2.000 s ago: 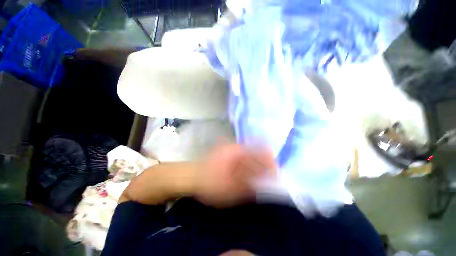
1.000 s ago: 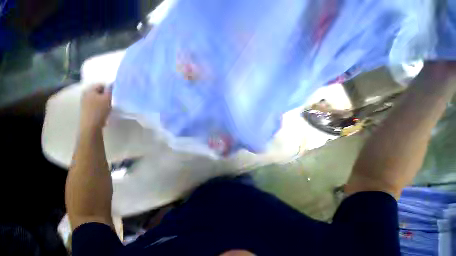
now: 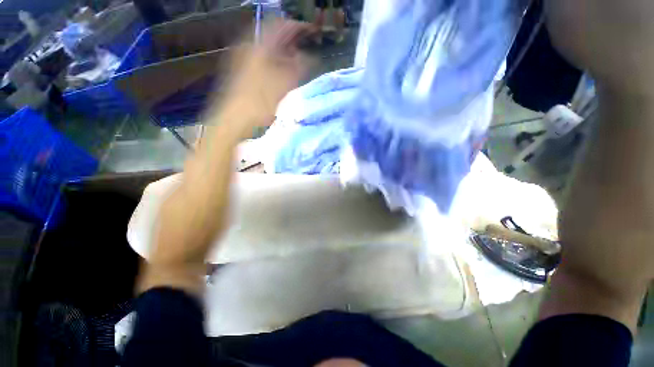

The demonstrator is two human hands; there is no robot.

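A light blue garment with white trim [image 3: 430, 93] hangs in the air over the far right part of the pressing board [image 3: 308, 215], its lower edge near the board. My left hand [image 3: 283, 54] is raised to the left of the garment, blurred, apart from it; its finger pose is unclear. My right forearm rises along the right side, large and blurred. My right hand is cut off by the top edge. The steam iron [image 3: 516, 251] rests on the white base cloth [image 3: 527, 197] at the right end of the board.
More light blue cloth [image 3: 308, 132] lies in a pile at the far side of the board. A blue plastic crate or bag [image 3: 43, 161] stands at the left. A dark open space [image 3: 93, 244] is left of the board. A dark-clothed person or dark cloth [image 3: 541, 68] is at the far right.
The garment has been lifted up and away to the right from its spread position. My left hand has left its edge and moved up. More of the board shows.
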